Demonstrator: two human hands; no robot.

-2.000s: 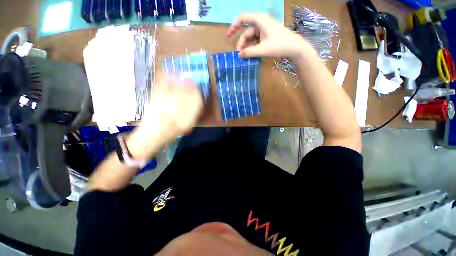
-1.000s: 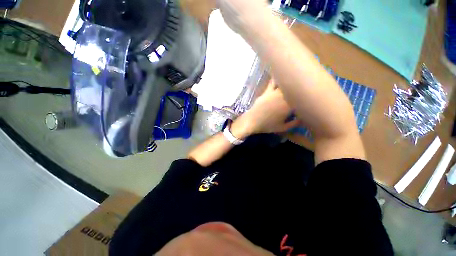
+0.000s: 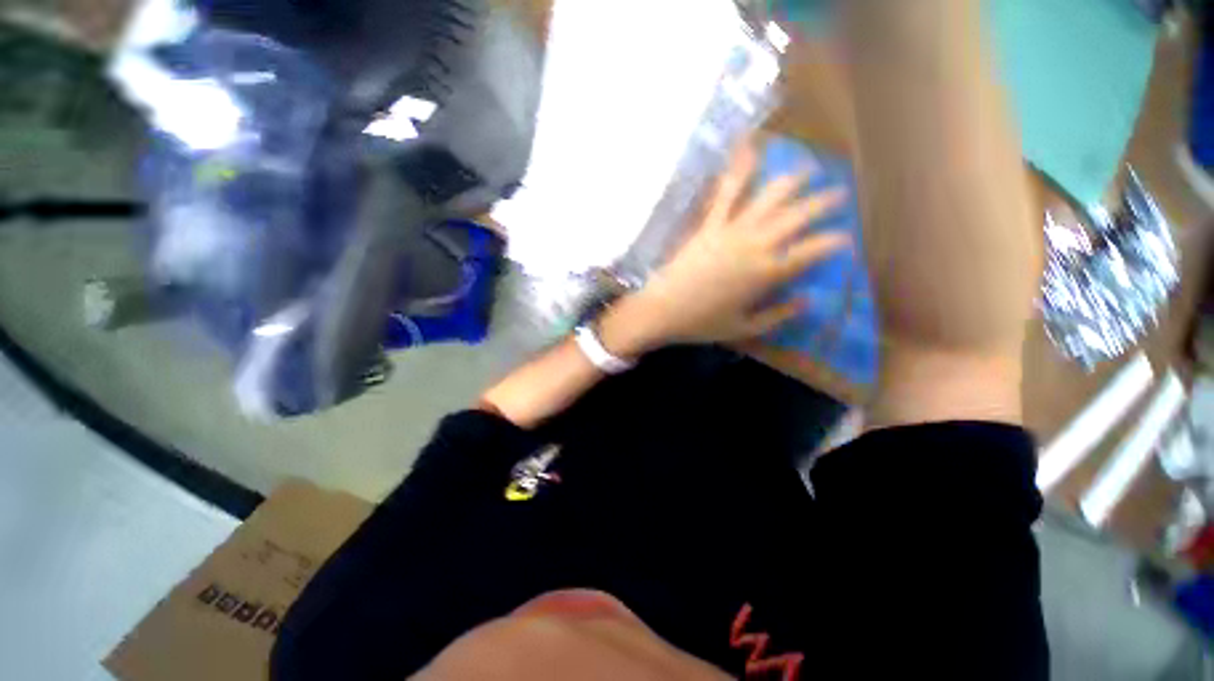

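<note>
My left hand (image 3: 748,253), with a light band on the wrist, has its fingers spread over the left part of a blue solar cell panel (image 3: 844,299). It does not appear to grip anything; blur hides the exact contact. My right forearm crosses the panel's right side and runs up past the top edge, so my right hand is out of the picture. The panel is blurred and partly hidden by my left hand and right forearm.
White sheets (image 3: 619,120) lie left of my left hand, with silver ribbon (image 3: 726,113) along their right side. A teal board (image 3: 1085,87), loose silver ribbon pieces (image 3: 1108,273) and white strips (image 3: 1094,423) are right. A grey-black machine (image 3: 333,266) stands left.
The view has swung left since two seconds ago. My right arm has swung up and its hand has left the picture. My left hand's fingers now show spread over the panel.
</note>
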